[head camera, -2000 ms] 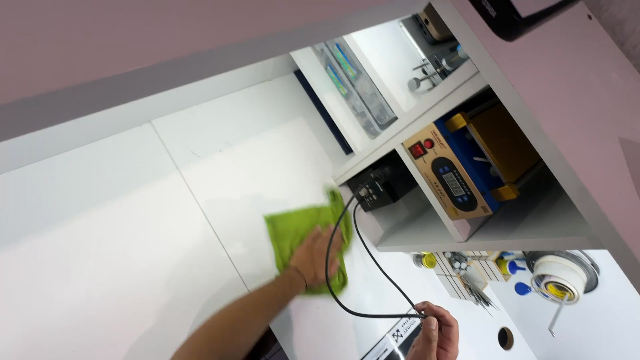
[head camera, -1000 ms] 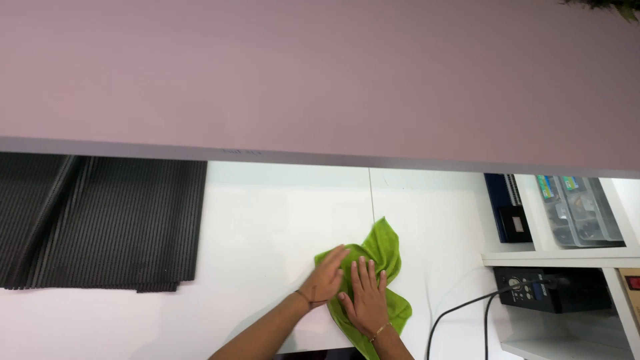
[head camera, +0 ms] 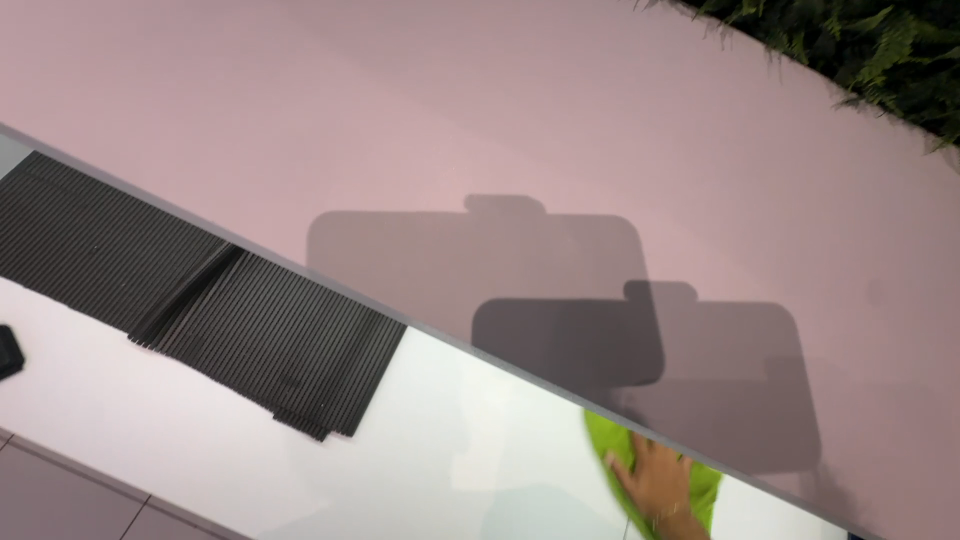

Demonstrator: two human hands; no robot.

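At the lower right, my right hand [head camera: 658, 484] lies palm down on a bright green cloth [head camera: 607, 435], its fingers spread and its thumb out to the left. A thin bracelet circles the wrist. Beneath the cloth is a white work surface [head camera: 450, 435]. The edge of a pink panel hides the fingertips and part of the cloth. My left hand is out of view.
The wide pink panel [head camera: 375, 112] overhangs the white surface, with shadows falling on it. Ribbed black mats [head camera: 285, 337] lie at the left. A dark object [head camera: 9, 352] is at the left edge, floor tiles [head camera: 67, 487] below, and green foliage [head camera: 885, 60] at the upper right.
My left hand, on the cloth beside my right hand a second ago, has left the view. Two seconds ago, my right hand held a black cable. The view has swung left and tilted.
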